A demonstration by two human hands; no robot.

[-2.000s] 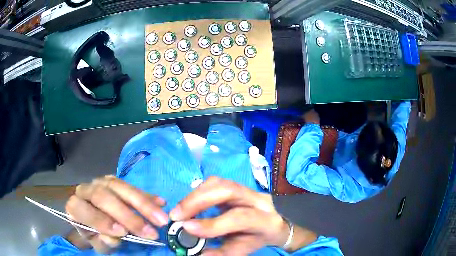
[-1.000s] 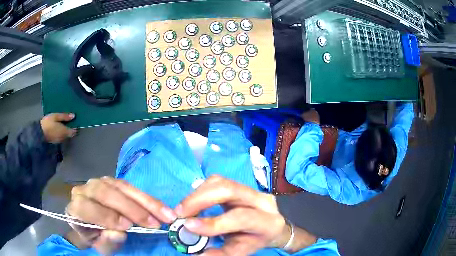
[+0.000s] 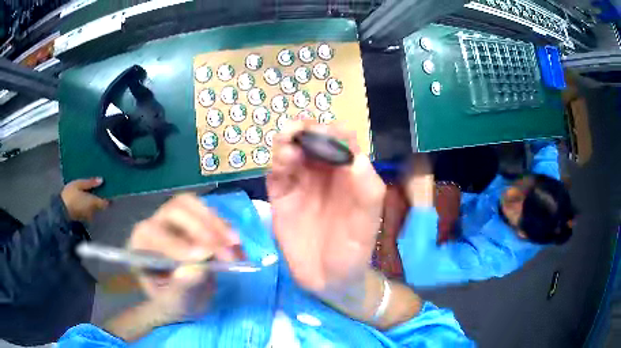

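Observation:
My left hand (image 3: pixel 180 248) is blurred at the lower left. It holds thin tweezers (image 3: pixel 153 260), tips pointing right and touching nothing. My right hand (image 3: pixel 327 217) is raised, palm towards me, in front of the cardboard sheet's lower right. Its fingertips hold a round electronic unit (image 3: pixel 323 147), seen nearly edge-on as a dark oval, its details hidden by tilt and blur. The tan cardboard sheet (image 3: pixel 353 102) lies on the green bench with rows of similar units (image 3: pixel 256 96). My right hand hides a few of them.
A black looped strap (image 3: pixel 112 119) lies left on the bench. Another person's hand (image 3: pixel 83 198) rests at its left corner. At right, a blue-sleeved person (image 3: pixel 470 238) sits by a second bench (image 3: pixel 436 126) with a clear blister tray (image 3: pixel 500 71) and blue bin (image 3: pixel 551 66).
My right hand has lifted the unit up and away from the tweezers and turned it edge-on. My left hand has risen slightly. The seated person's arm has moved, and the view has shifted.

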